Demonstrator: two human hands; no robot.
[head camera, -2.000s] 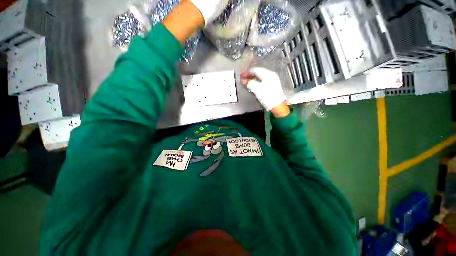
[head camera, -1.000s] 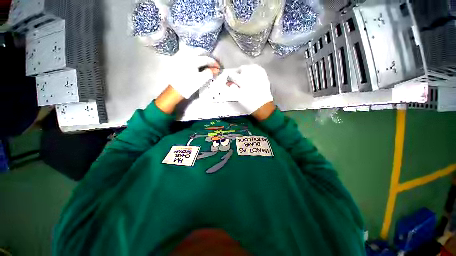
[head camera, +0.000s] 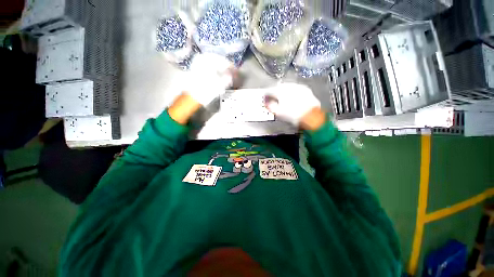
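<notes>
A pale sheet-metal plate (head camera: 246, 106) with small dark holes lies at the table's front edge, in front of me. My left hand (head camera: 208, 78), in a white glove, is over the plate's left end, blurred; its fingertips look bare. My right hand (head camera: 292, 101), also white-gloved, has its fingertips at the plate's right end. Any fastener in either hand is too small or blurred to see. Open clear bags of blue-silver fasteners (head camera: 221, 24) stand in a row behind my hands.
A stepped stack of white-faced brackets (head camera: 69, 98) with dark ribbed sides stands at left. Slotted metal panels (head camera: 414, 67) are stacked at right, with more parts behind. The grey table (head camera: 138, 81) ends at my body. A blue bin (head camera: 447, 258) stands on the green floor at lower right.
My left hand came back from the bags to the plate. Since one second ago, my hands have moved apart, my right hand shifting right, uncovering more of the plate.
</notes>
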